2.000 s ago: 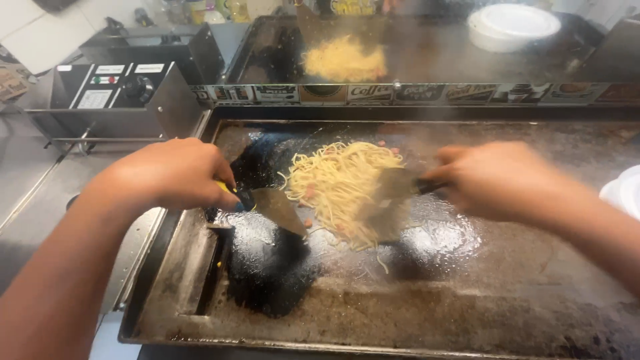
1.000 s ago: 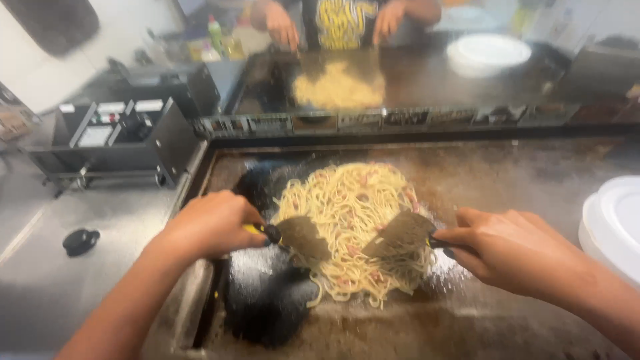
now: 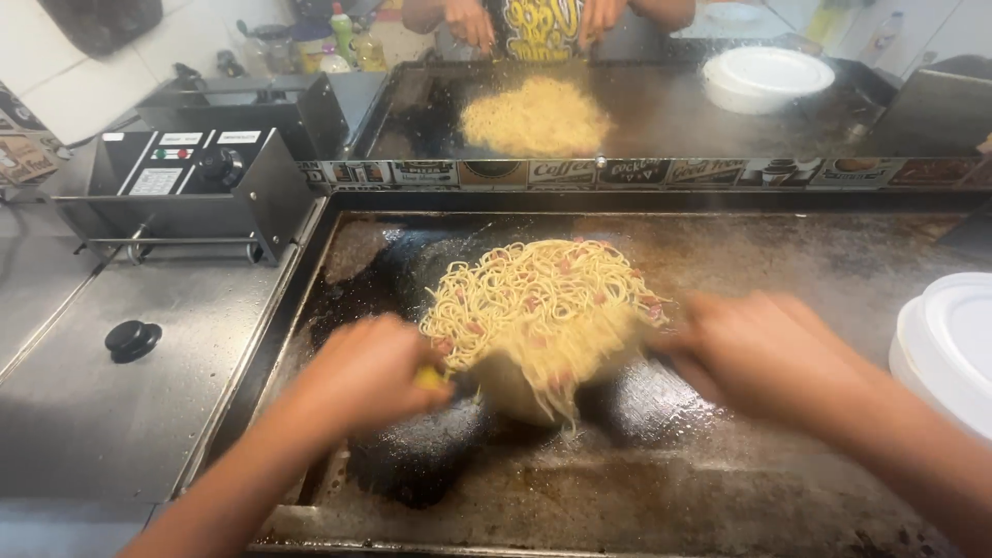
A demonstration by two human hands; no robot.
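Observation:
Spaghetti with small pink meat pieces (image 3: 542, 283) lies heaped on the flat steel griddle (image 3: 775, 496). My left hand (image 3: 380, 364) grips the yellow and dark handle of a metal spatula (image 3: 511, 387), whose blurred blade is at the near edge of the heap. My right hand (image 3: 744, 349), blurred, is closed on the handle of a second spatula at the heap's right side; its blade is mostly hidden by noodles and blur. Some noodles hang in a lifted clump between the two hands.
White round plastic containers (image 3: 949, 349) stand at the griddle's right. A steel control box with a black knob (image 3: 221, 165) is at the back left, and a steel lid with a black knob (image 3: 133, 341) at the left. Behind the griddle, a reflective panel (image 3: 659, 116) mirrors the scene.
Both spatulas had their blades in view on the heap a second ago; now they are at its near side with noodles lifted between them. The noodles are spread wider than two seconds ago.

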